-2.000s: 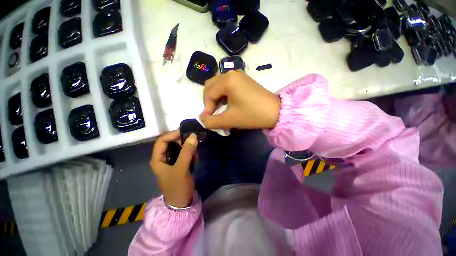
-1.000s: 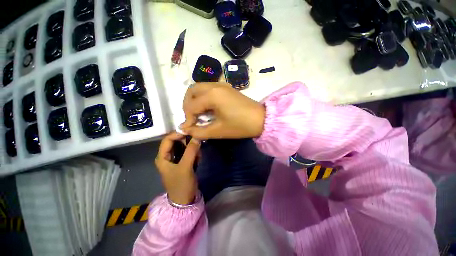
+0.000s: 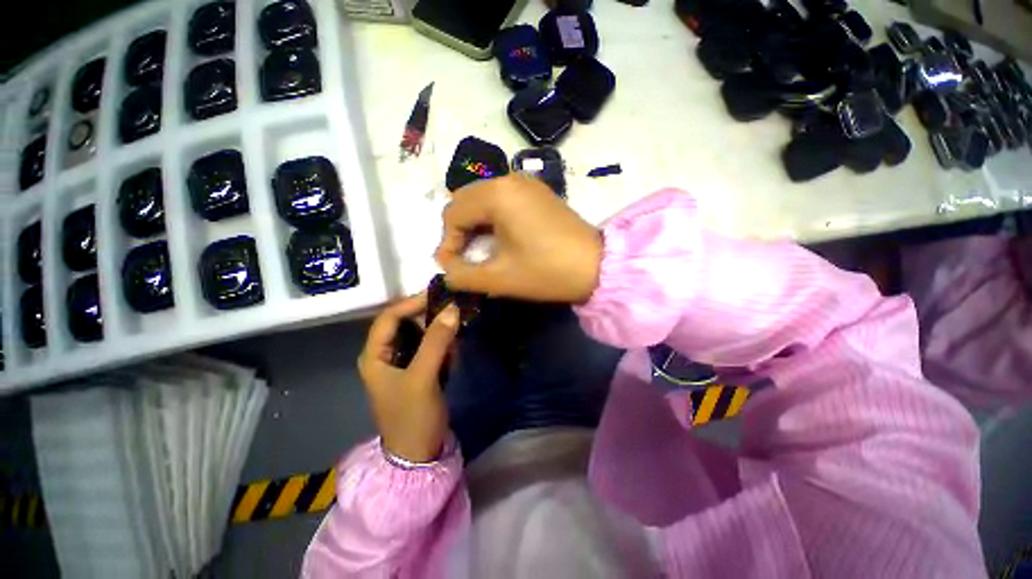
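My left hand [image 3: 410, 379] grips a black unit [image 3: 453, 301] between thumb and fingers, just off the bench's front edge. My right hand [image 3: 515, 240] is directly above it, with a crumpled white wipe [image 3: 480, 248] pinched in its fingers; its fingertips are at the unit's top edge. Much of the unit is hidden by the fingers. A black unit with a coloured mark [image 3: 476, 165] and another unit with a small white label [image 3: 539, 167] lie on the bench just beyond my right hand.
A white blister tray [image 3: 390, 266] with glossy black units fills the left. A slim pointed tool [image 3: 418, 122], a small black strip [image 3: 605, 171], several loose units [image 3: 541, 113] and a smartphone [image 3: 470, 20] lie behind. A dark pile [image 3: 809, 85] is at right. White trays [image 3: 142, 464] stand below.
My right hand moved left onto the unit, then lifted slightly, so the unit's top shows again. My left hand still holds it. The view has shifted a little.
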